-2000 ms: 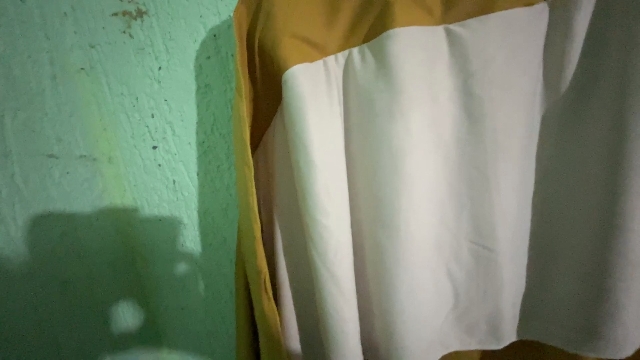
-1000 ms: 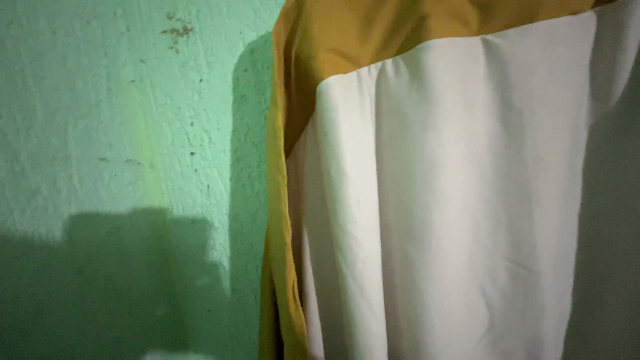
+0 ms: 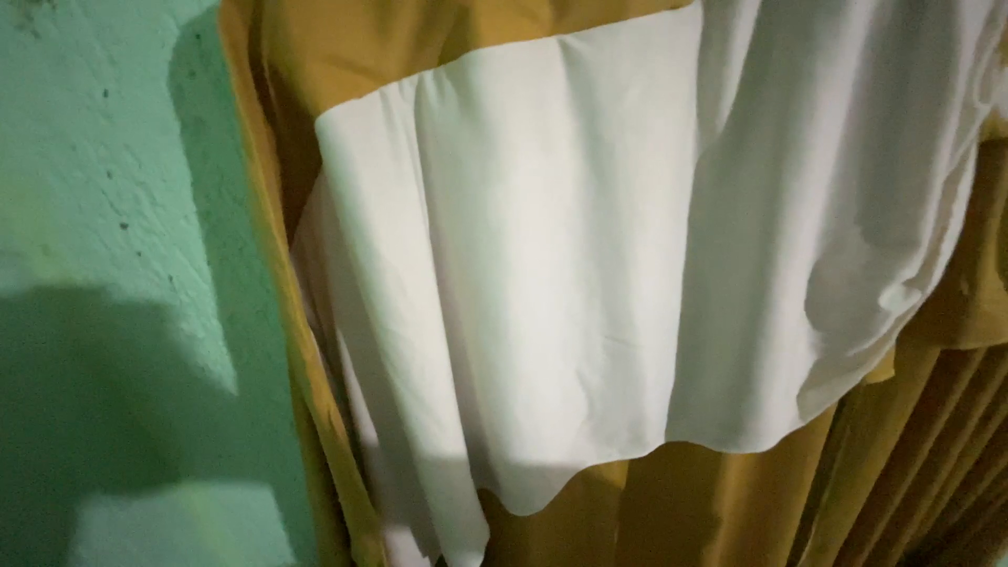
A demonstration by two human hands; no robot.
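Neither my left hand nor my right hand shows in the head view. A white cloth (image 3: 535,252) hangs in loose vertical folds across the middle, its wavy lower edge in sight. Mustard-yellow fabric (image 3: 378,39) lies above it, and more of the same colour hangs behind and below it. At the right side the white cloth is bunched, with a small pale lump near its edge that I cannot make out.
A rough green painted wall (image 3: 102,197) with small dark specks stands on the left, with dark shadows cast on it. Pleated mustard-yellow fabric (image 3: 921,441) hangs at the lower right.
The view has shifted, so the white cloth's lower edge and the pleated yellow fabric at the right now show.
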